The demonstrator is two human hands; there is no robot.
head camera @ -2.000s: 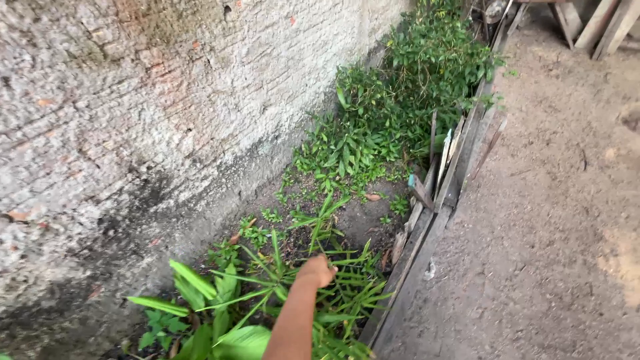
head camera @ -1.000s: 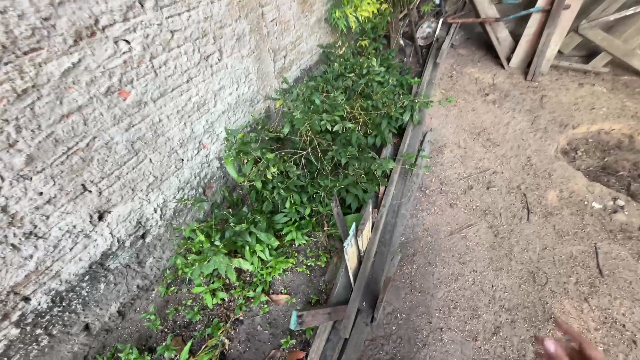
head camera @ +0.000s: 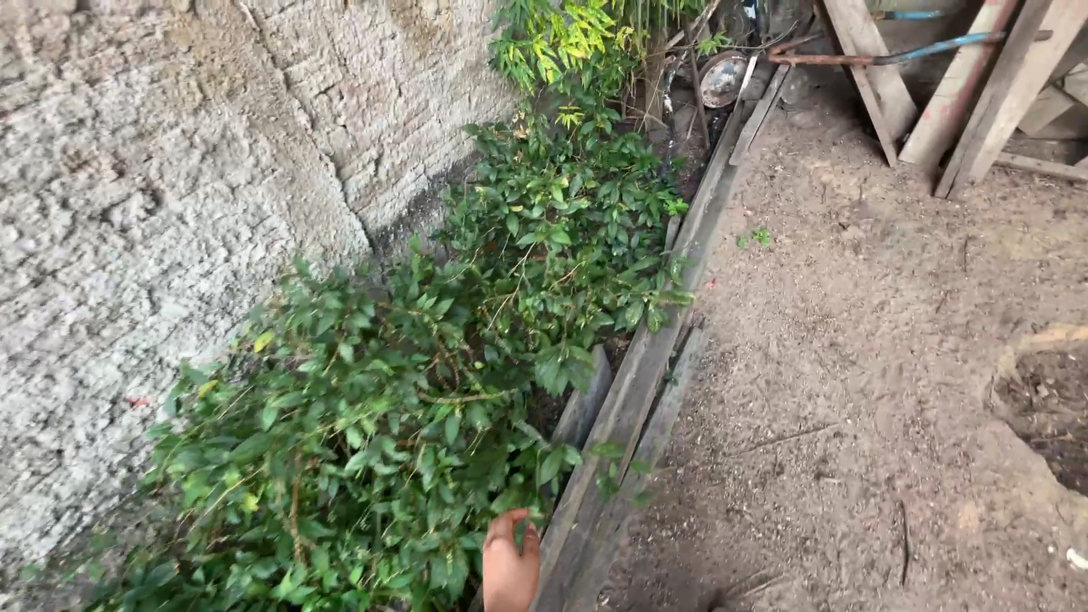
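Observation:
My left hand [head camera: 511,563] reaches in from the bottom edge, its fingers curled and the thumb on the right side. The fingertips are at the leaves of a low green leafy shrub [head camera: 374,442], beside long weathered wooden boards [head camera: 625,408]. Whether a leaf is between finger and thumb cannot be told. The shrub spreads along the foot of a rough plastered wall [head camera: 170,170]. My right hand is out of view.
Bare packed soil [head camera: 816,374] with twigs lies right of the boards, with a shallow hole [head camera: 1054,408] at the right edge. Leaning wooden planks [head camera: 960,102], a rusty blue metal bar [head camera: 918,53] and a round worn dish-like object [head camera: 722,78] stand at the back.
The view has moved forward along the wall. Two seconds ago a hand was in long-bladed plants; now my left hand is at the leafy shrub. The hand at the lower right one second ago is gone.

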